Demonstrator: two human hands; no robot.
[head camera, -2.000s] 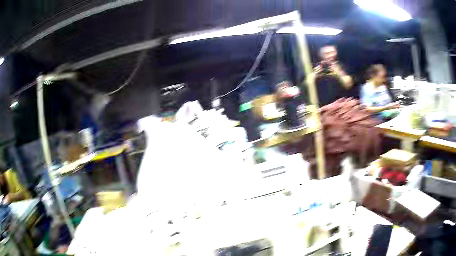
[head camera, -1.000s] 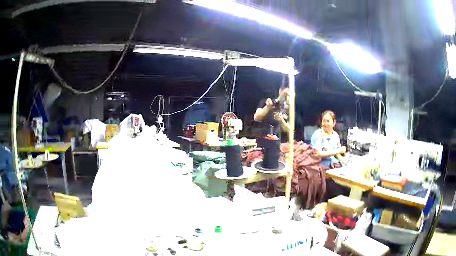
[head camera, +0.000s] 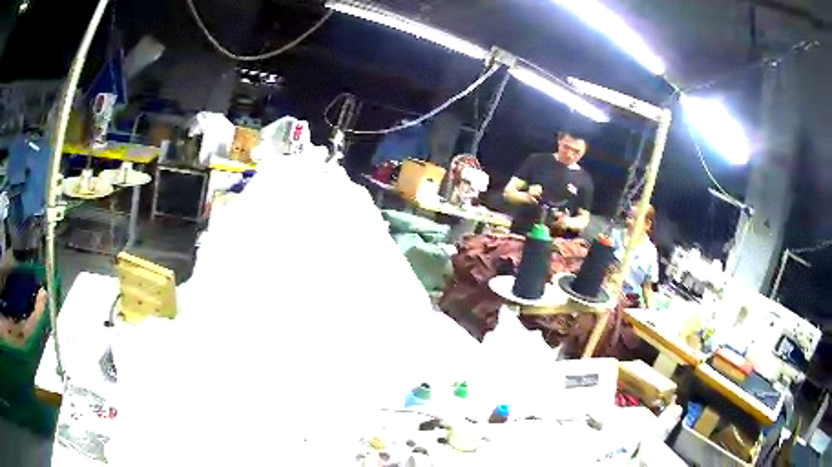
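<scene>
Neither of my hands is in view. Nearest in front of me is a cream sewing machine (head camera: 584, 442), cut off by the bottom edge, with small knobs and blue and green parts along its top. A beige control panel (head camera: 588, 381) stands on it. Behind it a large white cloth covering (head camera: 292, 292) rises in a heap, overexposed so its folds hardly show. Two black thread cones (head camera: 533, 264) stand on round white holders at the right, one topped green, one red.
A pale pole (head camera: 643, 196) stands right of the cones, another at the left. Brown cloth (head camera: 479, 274) is heaped behind. A person in black (head camera: 556, 187) stands beyond it; another sits at the right. A wooden block (head camera: 146, 285) is at the left. Boxes lie at the lower right.
The view has steadied, tilted and turned. The cones and poles sit further right in the picture and the machine's front shows less at the right. The standing person's hands are now lower.
</scene>
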